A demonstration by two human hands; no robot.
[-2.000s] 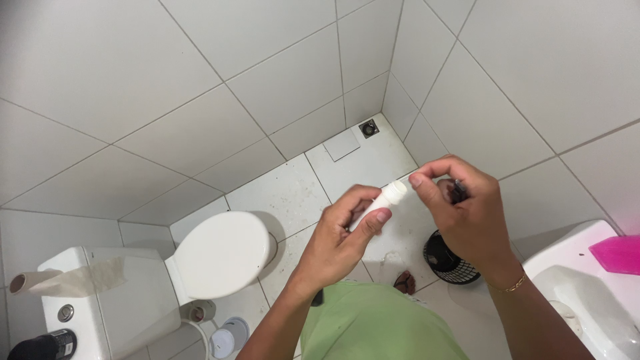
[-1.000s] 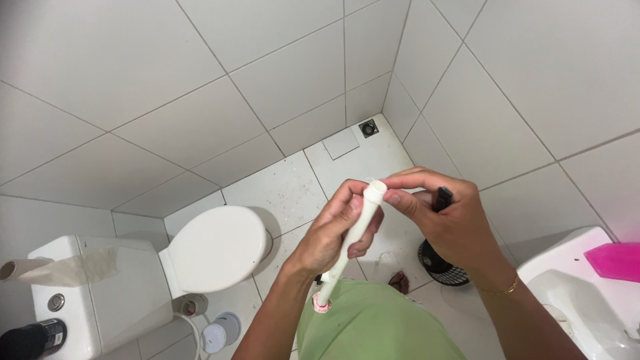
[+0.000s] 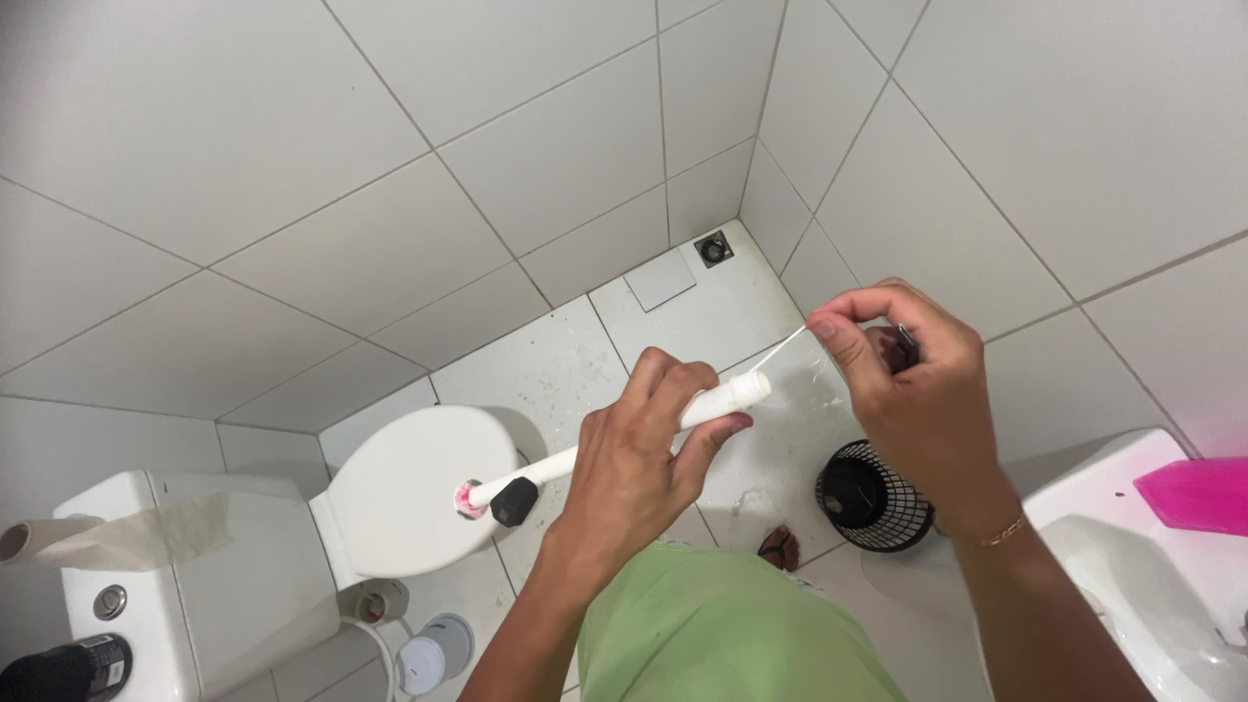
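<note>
A white plastic pipe (image 3: pixel 546 468) lies across my left hand (image 3: pixel 639 448), which is closed around it near its upper end. The pipe bears a black knob (image 3: pixel 514 501) and a red and white end (image 3: pixel 470 498), seen over the toilet lid. From the threaded upper end a thin white strand (image 3: pixel 778 351) runs taut to the thumb and forefinger of my right hand (image 3: pixel 902 361). A small black object (image 3: pixel 907 346) is also tucked in the right hand's curled fingers; what it is, I cannot tell.
At left stands a toilet with a closed lid (image 3: pixel 419 487), a paper roll (image 3: pixel 29 541) and a black bottle (image 3: pixel 73 671) on its tank (image 3: pixel 244 575). A black mesh bin (image 3: pixel 873 497) is on the floor, a washbasin (image 3: pixel 1102 507) at right with a pink object (image 3: pixel 1194 494).
The pipe has tilted from steep to flatter, its lower end now over the toilet lid. My right hand has moved away from the pipe's upper end, and a strand shows stretched between them.
</note>
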